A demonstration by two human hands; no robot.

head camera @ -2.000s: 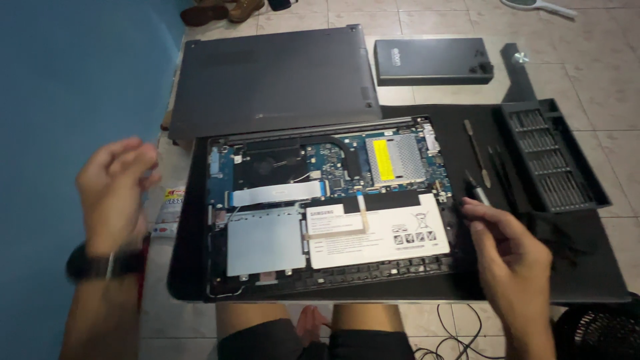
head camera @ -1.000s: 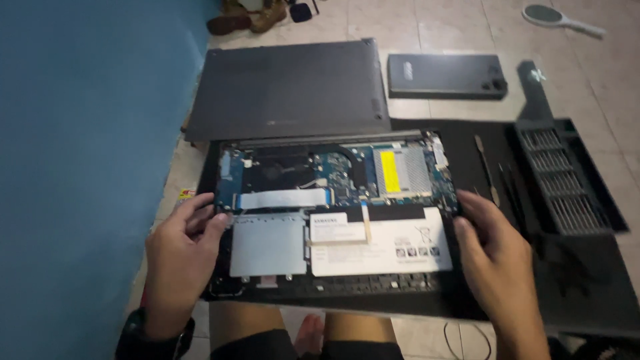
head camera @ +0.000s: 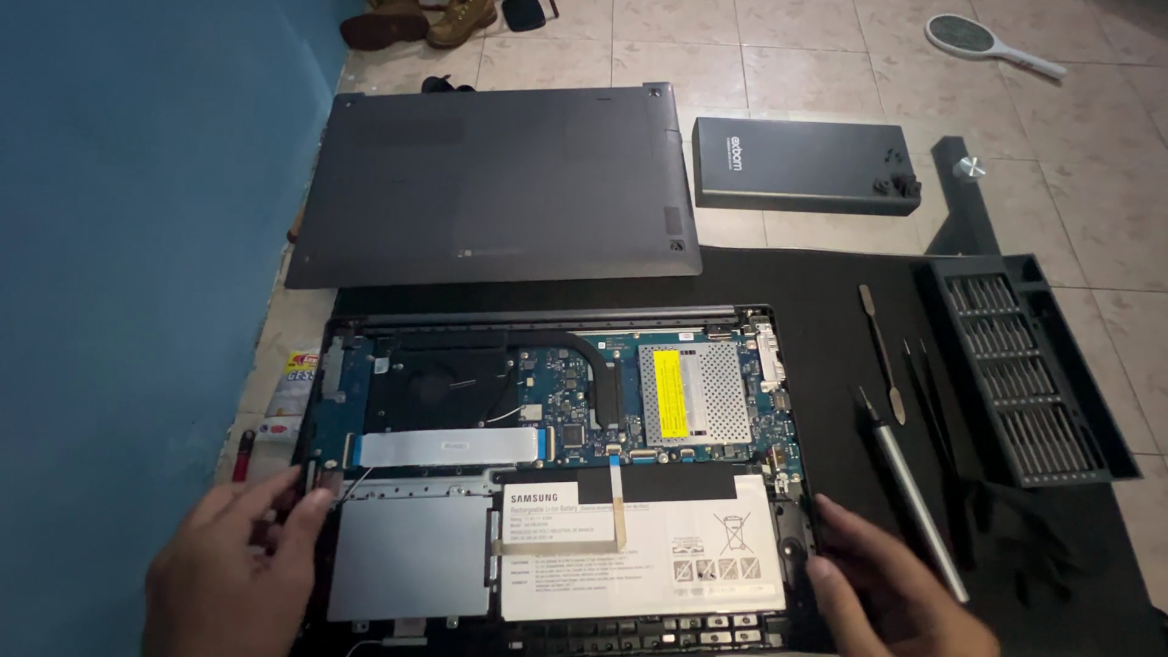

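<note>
An opened laptop chassis (head camera: 566, 401) lies in front of me with its insides up. It shows a white Samsung battery (head camera: 643, 557), a silver metal plate (head camera: 411, 557), a white ribbon cable (head camera: 447, 447), a black fan (head camera: 443, 383) and a perforated shield with a yellow label (head camera: 695, 394). My left hand (head camera: 242, 557) grips the chassis's left edge between thumb and fingers. At the right edge, my right hand (head camera: 890, 579) holds the chassis, fingers on its side. A silver screwdriver (head camera: 912, 502) lies just right of it, beside a metal spudger (head camera: 882, 351) and black tweezers (head camera: 933, 420).
The laptop's bottom cover (head camera: 497, 187) lies behind the chassis, left of a dark box (head camera: 803, 169). A bit case (head camera: 1022, 374) stands at the right on the black table (head camera: 821, 283). Blue wall (head camera: 137, 274) runs along the left; an electric swatter (head camera: 990, 46) lies on the tiled floor.
Two seconds ago my left hand was raised, off the laptop at the left; it has come to the laptop's left edge. My right hand has moved from near the screwdriver tip to the right edge.
</note>
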